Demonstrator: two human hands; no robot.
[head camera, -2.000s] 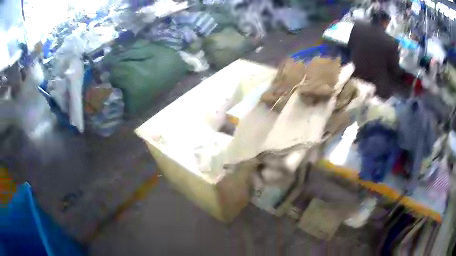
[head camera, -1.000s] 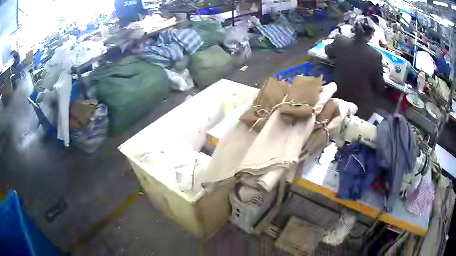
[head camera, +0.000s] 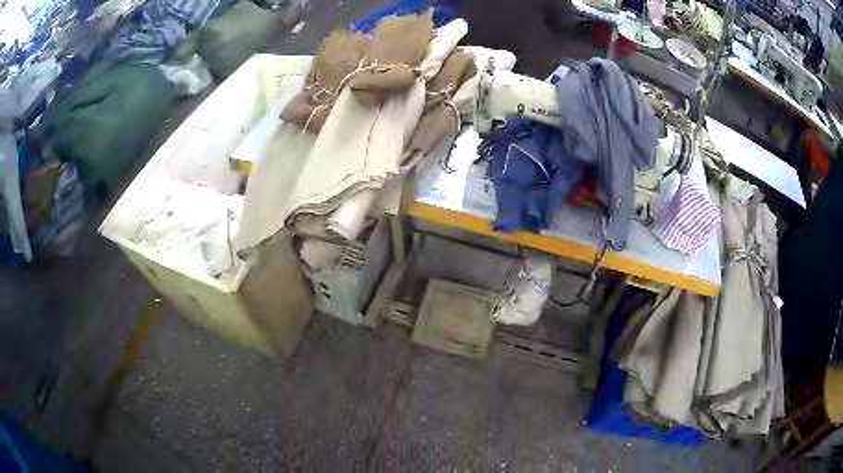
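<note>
Neither of my hands is in the picture. Tied cloth bundles (head camera: 356, 139), beige with brown folded ends and cord, lie over the left end of a sewing bench (head camera: 564, 242) and hang down over its front edge. A cream bin (head camera: 199, 294) holding white cloth (head camera: 189, 226) stands left of them. A sewing machine (head camera: 524, 100) on the bench is partly covered by dark blue cloth (head camera: 525, 175) and grey-blue cloth (head camera: 605, 120).
More tied beige cloth (head camera: 739, 314) hangs at the bench's right end, above blue material (head camera: 647, 427) on the floor. A pedal plate (head camera: 455, 317) is under the bench. Green sacks (head camera: 111, 111) lie upper left. A blue edge (head camera: 32, 450) shows lower left.
The view has swung right and down. The bin and bundles now sit further left and higher, more of the bench's right end shows, and the person in dark clothing is out of view.
</note>
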